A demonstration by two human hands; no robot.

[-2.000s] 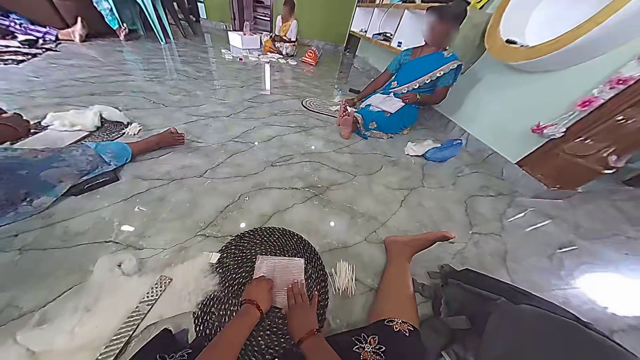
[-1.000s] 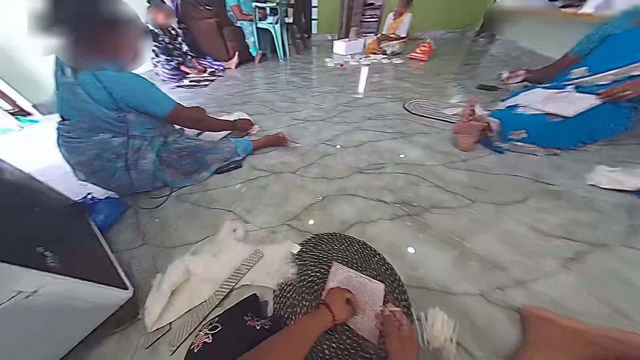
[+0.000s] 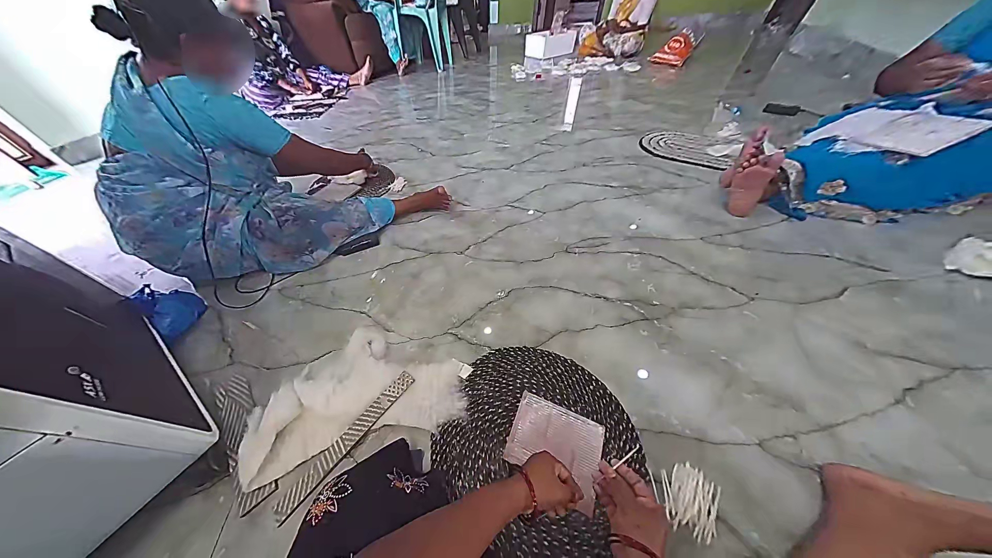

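Note:
A ribbed, pale rectangular sheet (image 3: 554, 434) lies on a round black-and-white woven mat (image 3: 496, 387). My left hand (image 3: 552, 484) rests on the sheet's lower part with curled fingers; whether it pinches anything is hidden. At the sheet's lower right, my right hand (image 3: 629, 500) holds a thin white cotton wick (image 3: 626, 457) between thumb and fingers. A pile of similar wicks (image 3: 691, 500) lies on the floor just right of the mat. Fluffy white cotton wool (image 3: 349, 395) spreads left of the mat, with a patterned flat strip (image 3: 349, 446) across it.
A dark-topped white cabinet (image 3: 101, 418) stands at the left, beside a blue plastic bag (image 3: 167, 310). One person (image 3: 209, 170) sits on the marble floor at the upper left, another (image 3: 876, 163) at the right. My bare leg (image 3: 899, 511) extends at the lower right.
My right hand, flat on the sheet two seconds ago, now holds a wick at its edge. The view has swung left.

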